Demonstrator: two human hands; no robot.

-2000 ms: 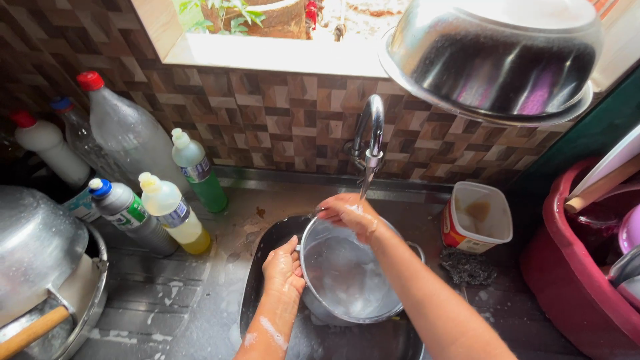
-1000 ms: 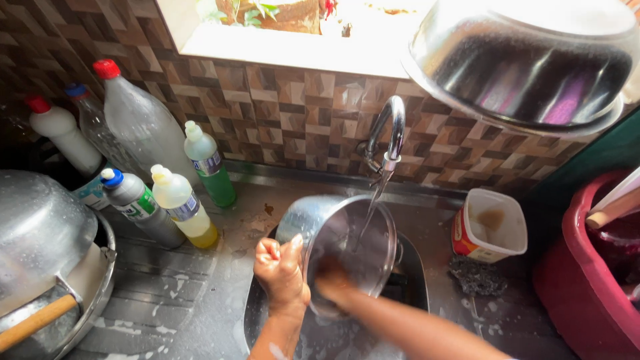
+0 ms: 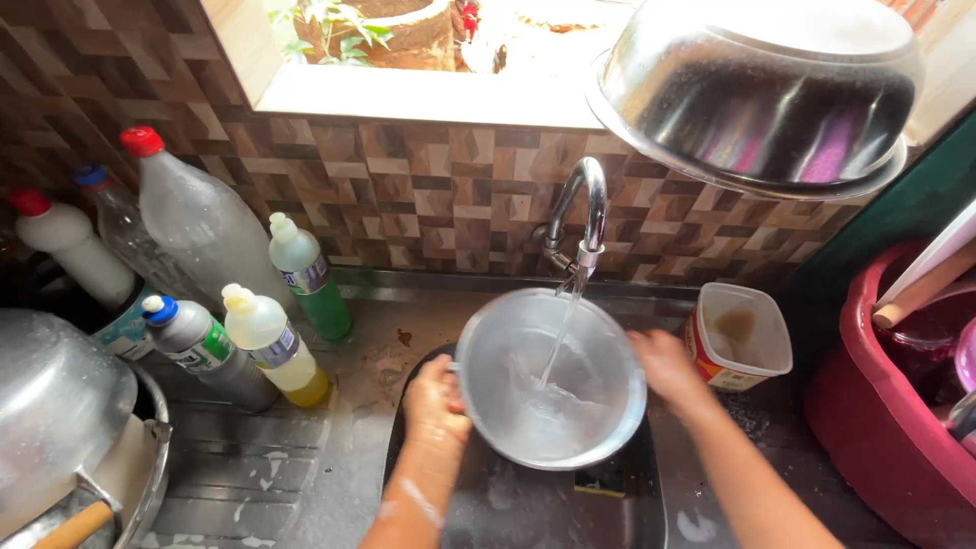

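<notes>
A round aluminium pot [image 3: 518,412] is held upright over the sink basin [image 3: 526,511], under a running chrome faucet [image 3: 591,213]. Water streams into it and pools at the bottom. My left hand [image 3: 441,404] grips the pot's left side at its handle. At the right rim is my right hand [image 3: 665,366], slightly blurred, its fingers at the pot's right side; the handle there is hidden. Below the pot, a dark sponge [image 3: 601,482] lies in the basin.
Detergent bottles [image 3: 282,351] and a large clear bottle [image 3: 198,221] stand left, near stacked pots [image 3: 61,396]. A plastic tub [image 3: 747,335] and a scouring pad [image 3: 743,415] sit right, beside a red basin [image 3: 877,427] of dishes. A metal bowl [image 3: 762,114] overhangs at upper right.
The pot was tilted with my right hand inside it one second ago; now it is upright, catching water. My right hand has moved out to the pot's right side.
</notes>
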